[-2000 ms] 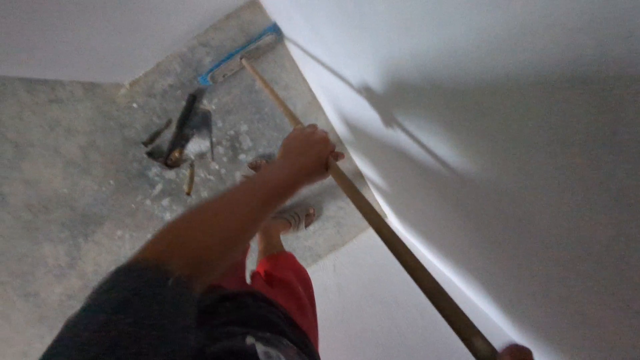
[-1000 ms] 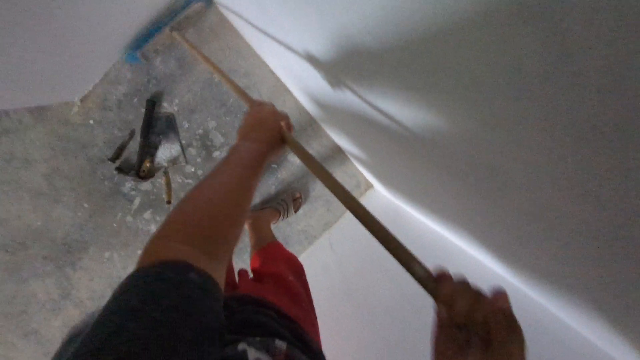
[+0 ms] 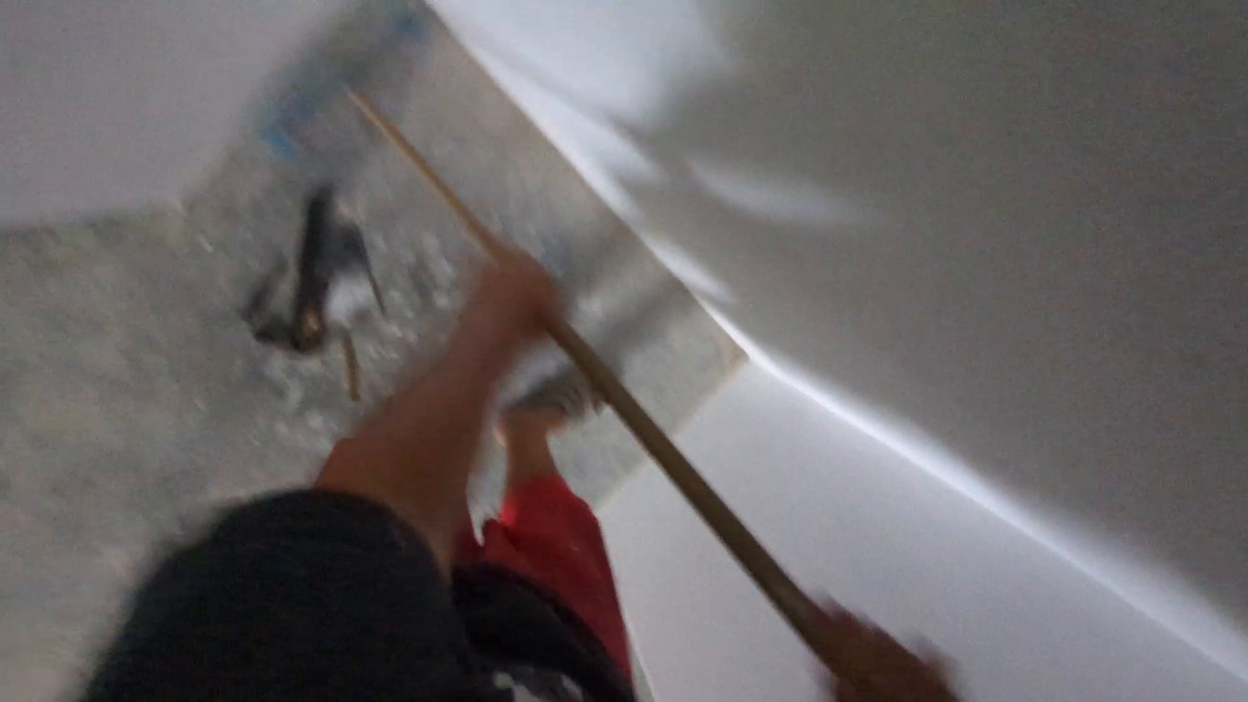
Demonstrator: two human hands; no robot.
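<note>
A long wooden pole (image 3: 673, 458) runs diagonally from the upper left to the lower right. My left hand (image 3: 517, 292) is wrapped around its middle. Near the bottom edge, my right hand (image 3: 877, 653), blurred and partly cut off, closes on its lower end. At the far end, a wide head with blue parts (image 3: 283, 141) is heavily smeared by motion, and its exact kind cannot be told. The head is low by the concrete floor (image 3: 97, 390), close to the left wall; contact is unclear.
Dark hand tools (image 3: 312, 273), blurred, lie on the floor left of the pole, with a short stick-like piece (image 3: 351, 366) beside them. White specks mark the concrete. My sandalled foot (image 3: 561, 395) is below my left hand. A white wall (image 3: 926, 244) rises on the right, another (image 3: 146, 97) at upper left.
Since two seconds ago, more of my right hand has come into view at the pole's lower end. The blue head, clearer before, is now blurred. The floor tools have stayed put.
</note>
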